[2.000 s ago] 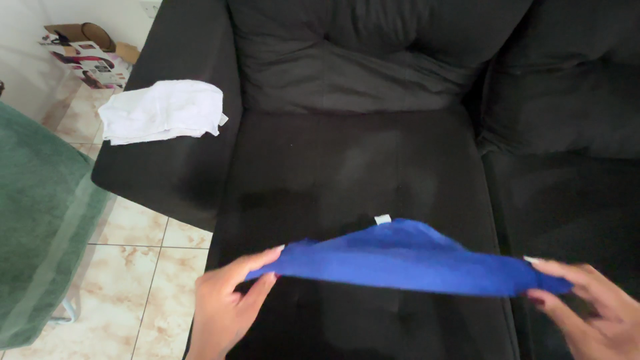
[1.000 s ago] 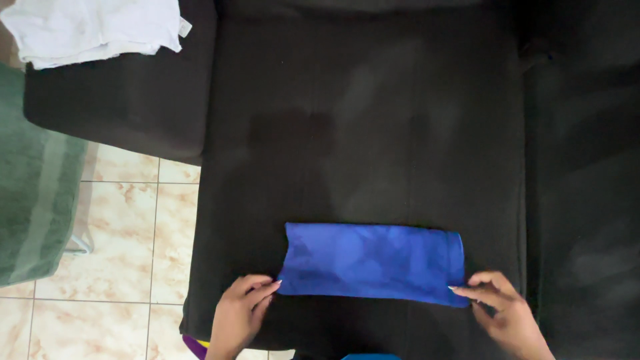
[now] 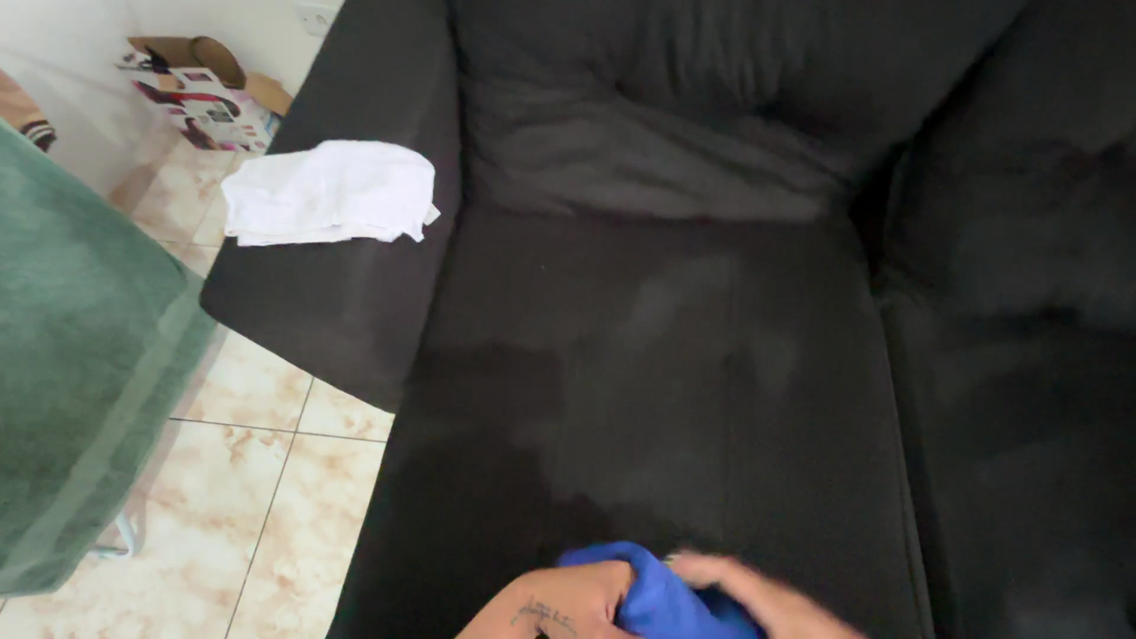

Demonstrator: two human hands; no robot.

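A blue cloth [image 3: 666,599] is bunched up at the bottom edge of the view, above the front of the black sofa seat [image 3: 639,373]. My left hand [image 3: 559,603] grips its left side, the fingers partly hidden by the fabric and the frame edge. On the cloth's right side is my right hand [image 3: 754,590], blurred, its fingers against the fabric; how firmly they hold it is unclear. A folded white cloth [image 3: 333,195] lies across the sofa's left armrest.
At the left hangs a green fabric [image 3: 80,355] over something with a pale metal leg [image 3: 127,537]. A patterned box [image 3: 209,106] stands on the tiled floor [image 3: 257,461] by the wall. The sofa's back cushion [image 3: 666,106] rises behind the seat.
The blue cloth was stretched between my hands, then lay flat and folded on the seat; now it is bunched and my hands are close together. The view has tilted up since the second frame.
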